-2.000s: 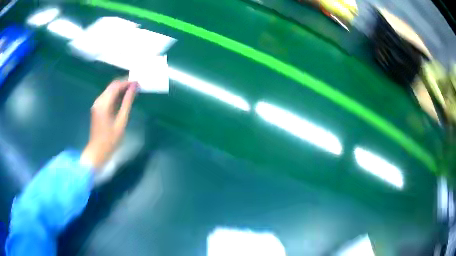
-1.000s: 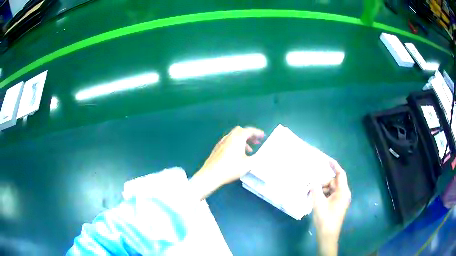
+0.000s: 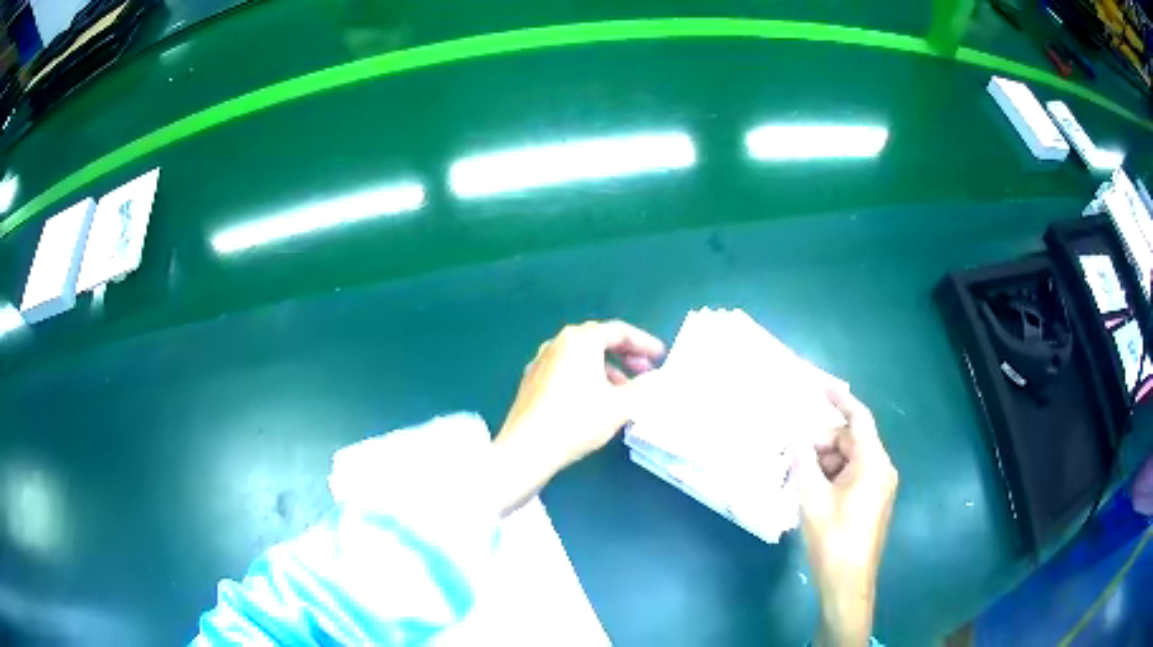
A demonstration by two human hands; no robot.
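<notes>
A stack of white manuals lies on the dark-green bench right of centre, its sheets slightly fanned; print is washed out by glare. My left hand is at the stack's left edge, thumb and fingers apart; whether it grips a sheet is unclear. My right hand pinches the stack's right edge between thumb and fingers. A bright white pile lies left of the stack, mostly hidden under my left forearm and sleeve.
A black open case with a dark cable inside stands at the right. Two white stacks lie far left, and two narrow white boxes far right. A green rail crosses the far side. More white papers sit at the right edge.
Two seconds ago my left hand held a white piece at the far-left pile; one second ago both hands were at the manual stack. Since then the top sheets have shifted slightly.
</notes>
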